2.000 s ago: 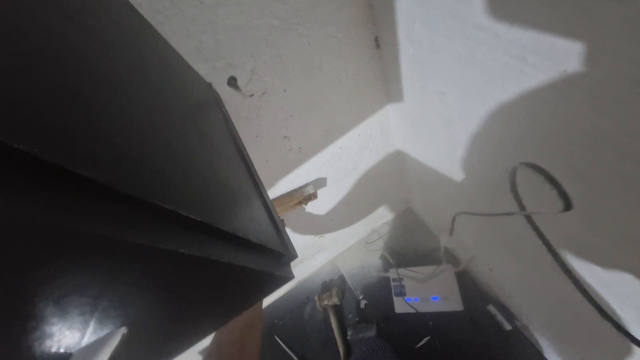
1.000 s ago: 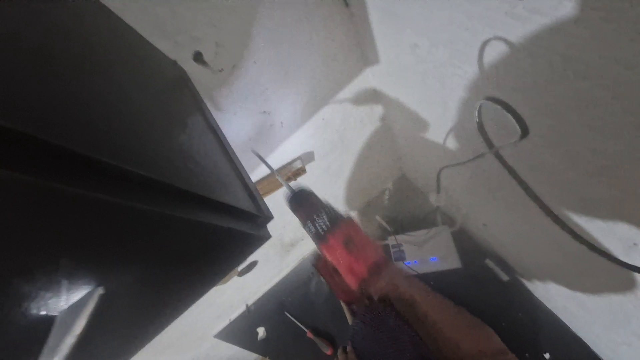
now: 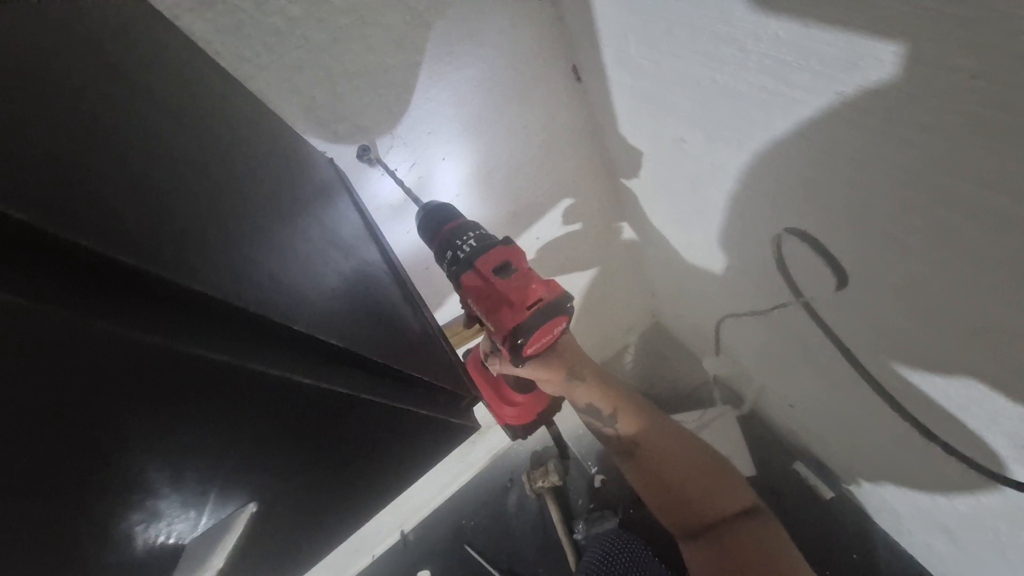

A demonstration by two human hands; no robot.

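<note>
My right hand [image 3: 532, 368] is wrapped around the grip of a red and black cordless drill [image 3: 512, 296], which points up and to the left. A long drill bit [image 3: 400, 182] is fitted in its black chuck. The bit's tip is at or very near a dark round hole or plug [image 3: 365, 153] in the pale wall; contact cannot be told for sure. Beside the drill, on the left, stands a large dark cabinet or panel [image 3: 320, 264]. Light falls on the wall around the bit. My left hand is out of view.
Below lie a hammer [image 3: 550, 488] with a wooden handle and a thin rod-like tool [image 3: 482, 560] on a dark surface. A white box-like device [image 3: 724, 432] sits by the wall corner. A black cable [image 3: 872, 380] hangs at the right. A piece of wood [image 3: 462, 332] shows behind the drill.
Two seconds ago no hand or drill showed. One second ago the drill pointed near the piece of wood; now it has moved up to the dark spot in the wall.
</note>
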